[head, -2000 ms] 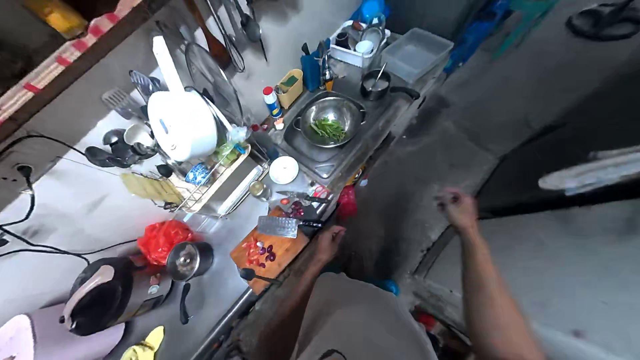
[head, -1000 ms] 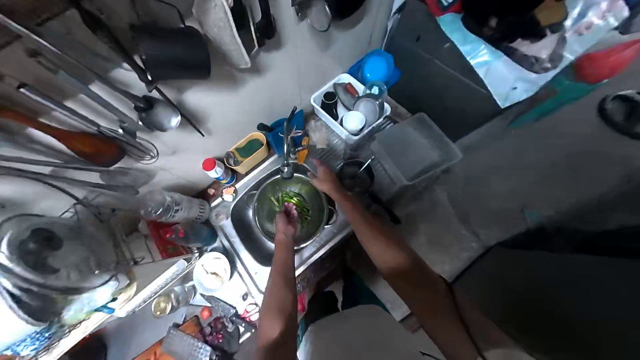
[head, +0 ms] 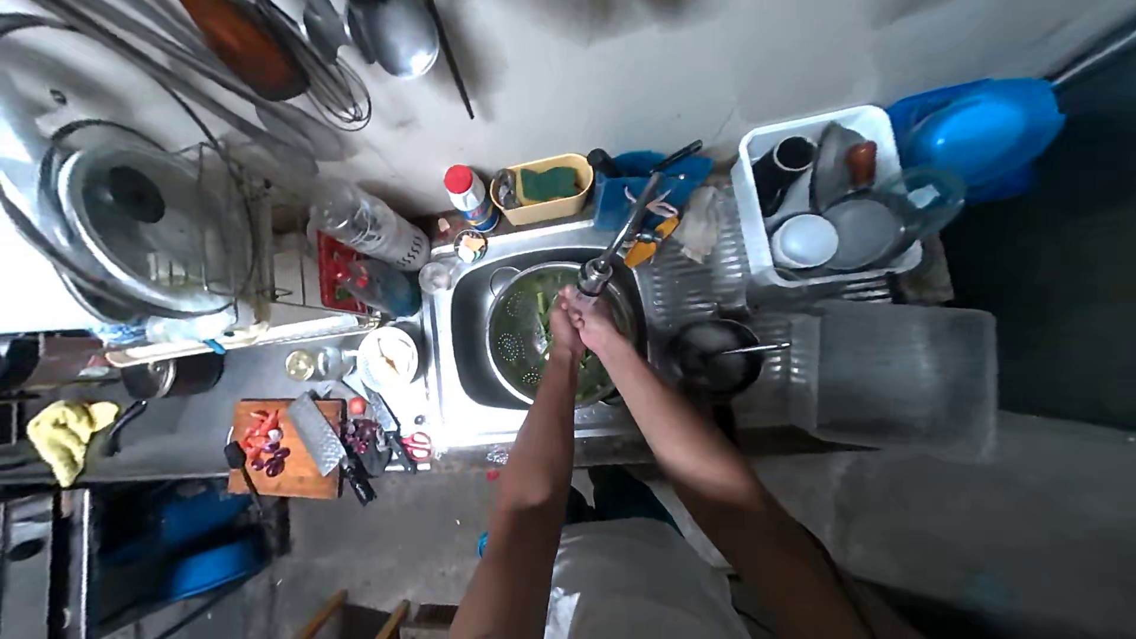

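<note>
My left hand (head: 565,328) and my right hand (head: 593,321) touch each other beneath the tap (head: 595,273), above a metal colander (head: 502,359) in the steel sink (head: 466,333). Green vegetable pieces (head: 542,306) lie in the colander, partly hidden by my hands and forearms. I see nothing clearly held in either hand; the fingers overlap and their pose is hard to read. To the left, a cleaver (head: 317,432) rests on a wooden cutting board (head: 293,479) beside chopped red pieces (head: 259,429) and purple ones.
Right of the sink stand a dark pan (head: 715,377), a clear plastic tub (head: 905,373) and a white dish basket (head: 754,231). Behind it are a yellow sponge holder (head: 543,211) and a red-capped bottle (head: 470,200). A white bowl (head: 388,358) and scissors (head: 416,445) sit left.
My right hand has moved from beside the tap to my left hand, and the two now meet under the spout. Two seconds ago both hands were away from the sink. The view has shifted greatly.
</note>
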